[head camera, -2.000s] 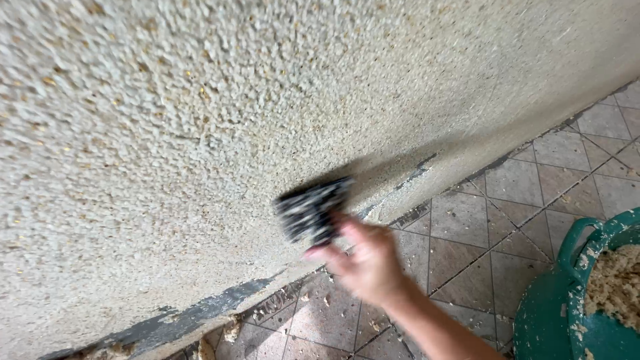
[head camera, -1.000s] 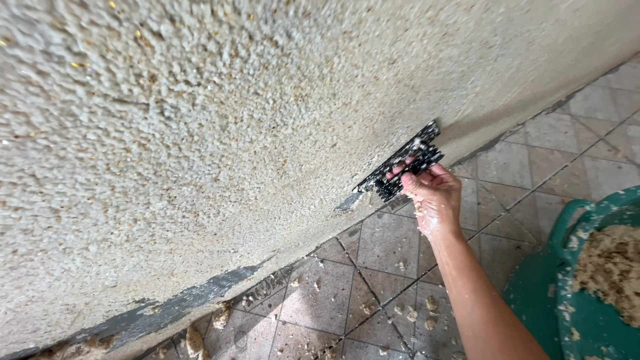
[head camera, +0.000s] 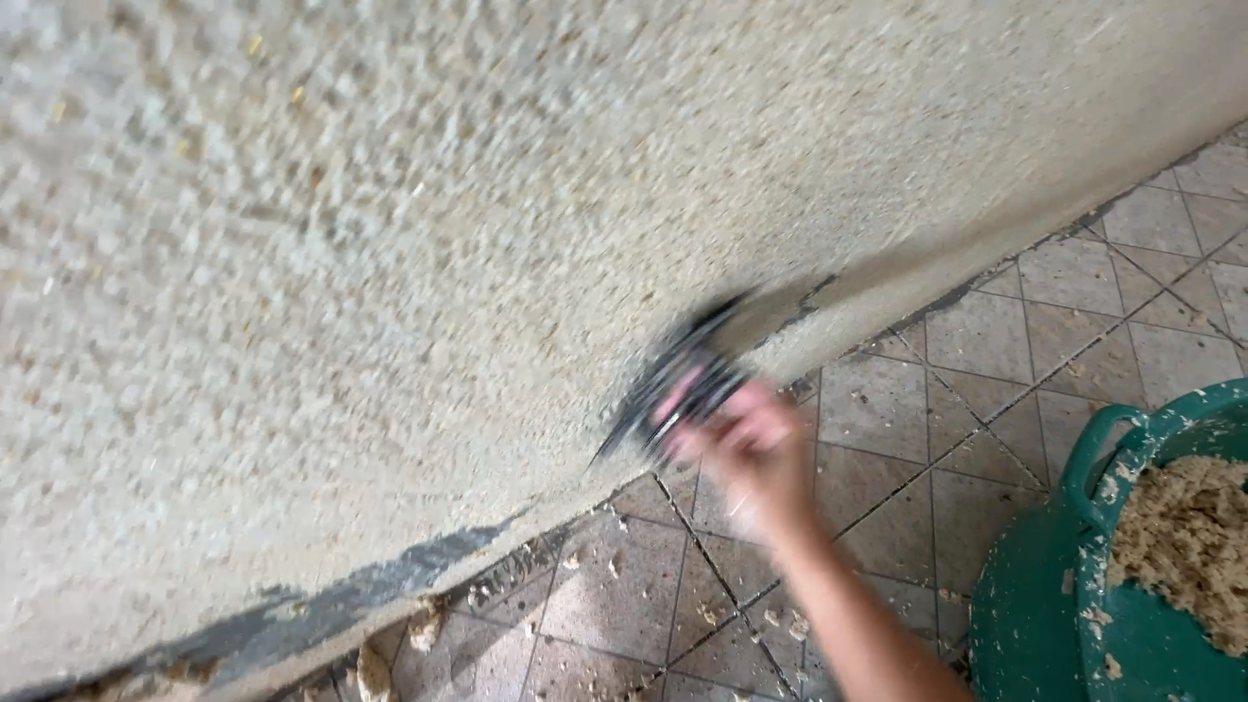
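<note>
My right hand (head camera: 746, 439) grips a black plastering trowel (head camera: 682, 375), blurred by motion, with its long edge against the lower part of the wall. The wall (head camera: 390, 292) bears a coarse, pale, flaky plaster coat. Bare grey patches show low on it, a long one (head camera: 361, 604) at the lower left and a narrow one just right of the trowel. At the right edge stands a green plastic tub (head camera: 1033, 595) with a handle, holding a clumpy beige plaster mix (head camera: 1185, 536). My left hand is out of view.
A tiled floor (head camera: 868, 409) meets the foot of the wall along a diagonal line. Bits of plaster are scattered over the tiles, and larger lumps (head camera: 375, 673) lie close to the wall at the lower left.
Between the earlier frames my right hand moved the trowel right along the wall's base; now it is further left than a second ago. A grey patch right of the trowel shows again.
</note>
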